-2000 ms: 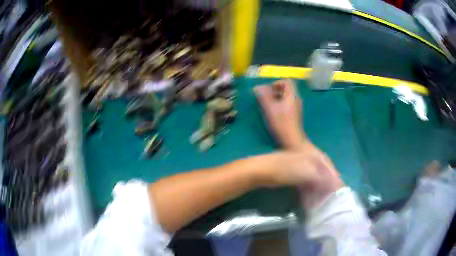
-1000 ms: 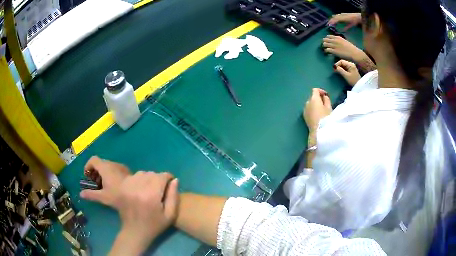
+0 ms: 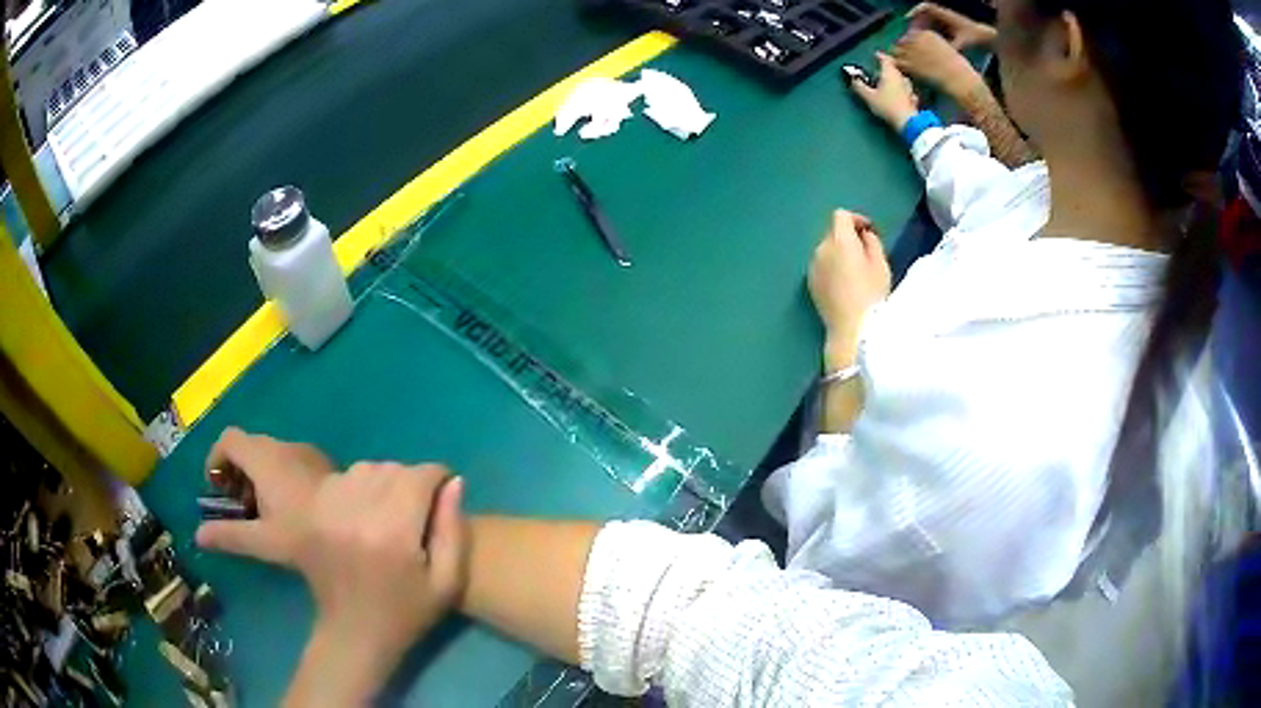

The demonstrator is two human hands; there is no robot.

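My right hand (image 3: 281,495) lies low on the green mat (image 3: 415,415) at the left, fingers curled around a small dark object (image 3: 224,508). It looks like a binder clip or clamped unit, mostly hidden by the fingers. My left hand (image 3: 376,553) is closed around my right wrist. Loose binder clips (image 3: 166,603) lie in a heap at the lower left, close to my right hand.
A white dispenser bottle (image 3: 302,277) stands by the yellow line. Clear tape (image 3: 533,380), dark tweezers or a tool (image 3: 595,215) and crumpled wipes (image 3: 602,108) lie on the mat. A black parts tray (image 3: 774,35) is at the back. A coworker (image 3: 996,401) sits at right.
The view has swung right from the clip heap to the coworker, then shifted slightly. My left hand stays on my right wrist. A coworker's hand has lifted a small dark thing near the tray.
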